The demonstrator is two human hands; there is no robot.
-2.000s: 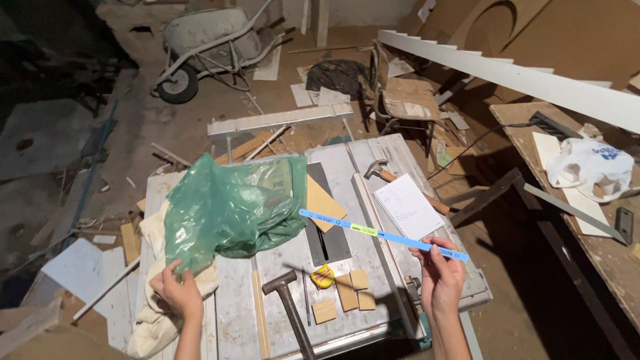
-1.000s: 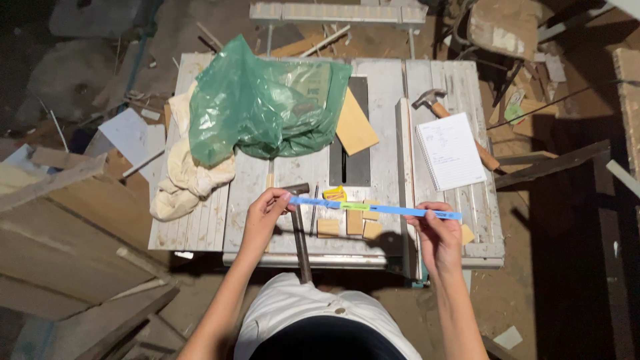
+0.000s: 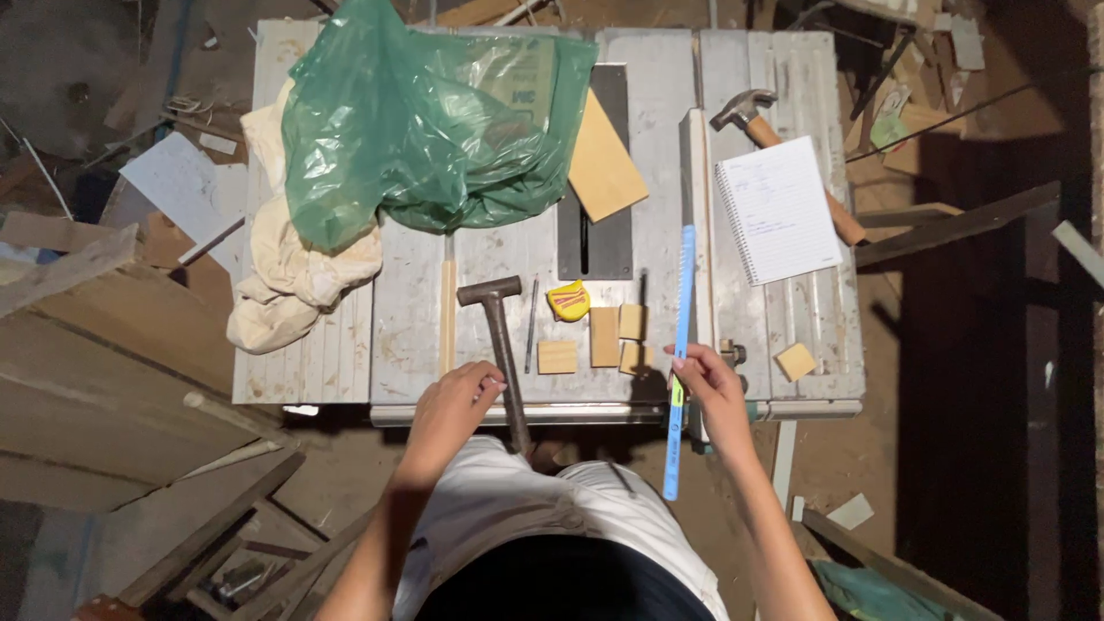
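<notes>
My right hand [image 3: 709,384] holds a blue hacksaw blade [image 3: 684,302] near its middle, upright in the view, over the front edge of a metal saw table [image 3: 405,328]. My left hand [image 3: 457,405] holds nothing, its fingers slightly curled beside the handle of a metal T-shaped hammer [image 3: 498,328]. Between the hands lie a pencil [image 3: 532,323], a yellow tape measure [image 3: 568,302] and several small wood blocks [image 3: 605,336]. Behind them a larger wood piece [image 3: 606,164] rests on the black insert plate [image 3: 617,250], partly under a green plastic bag [image 3: 431,129].
A claw hammer [image 3: 761,125] lies partly under a spiral notebook [image 3: 779,211] at right, near the fence [image 3: 697,190]. A cream cloth [image 3: 293,276] is bunched at left. Another small block [image 3: 794,361] sits at front right. Wooden boards [image 3: 129,371] stand left of the table.
My left hand has let go of the blade's end and moved down beside the T-shaped hammer. The blade, level across both hands one second ago, now points up and down in my right hand.
</notes>
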